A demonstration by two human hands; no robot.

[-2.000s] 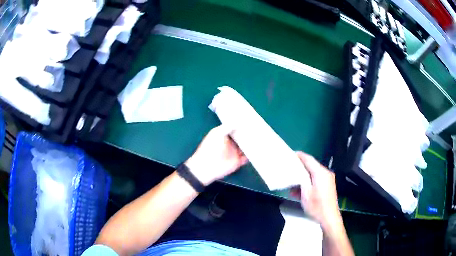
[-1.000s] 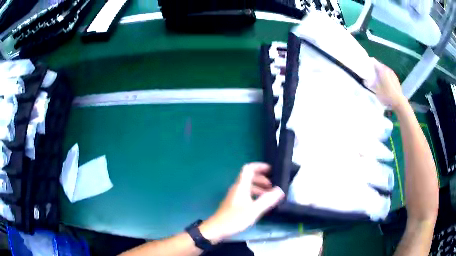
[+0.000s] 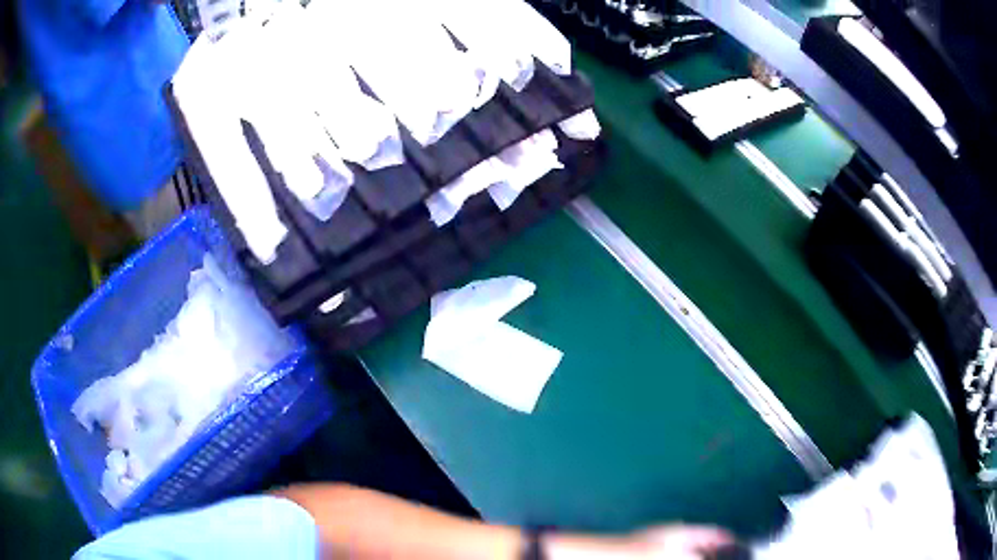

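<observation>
My left hand (image 3: 694, 539) is blurred and partly cut off at the bottom edge, its fingers at the dark edge of a tray. That tray carries white bagged parts (image 3: 886, 498) and shows only in part at the bottom right. My right hand is out of the picture. A stack of black slotted trays (image 3: 388, 246) stands at the upper left, the top one filled with bagged parts (image 3: 372, 82) whose sleeve ends hang over the edge. Flat white sleeves (image 3: 497, 350) lie on the green bench (image 3: 645, 438).
A blue crate (image 3: 235, 410) with loose sleeves (image 3: 180, 377) stands low on the left. A metal strip (image 3: 700, 317) crosses the bench. Black trays (image 3: 875, 252) and a small tray with a white part (image 3: 738, 109) lie beyond. Blue clothing (image 3: 109, 98) of a person shows at top left.
The view has swung left, bringing the tray stack and crate in. The filled tray has gone from mid-right to the bottom right corner. My right hand has left the picture.
</observation>
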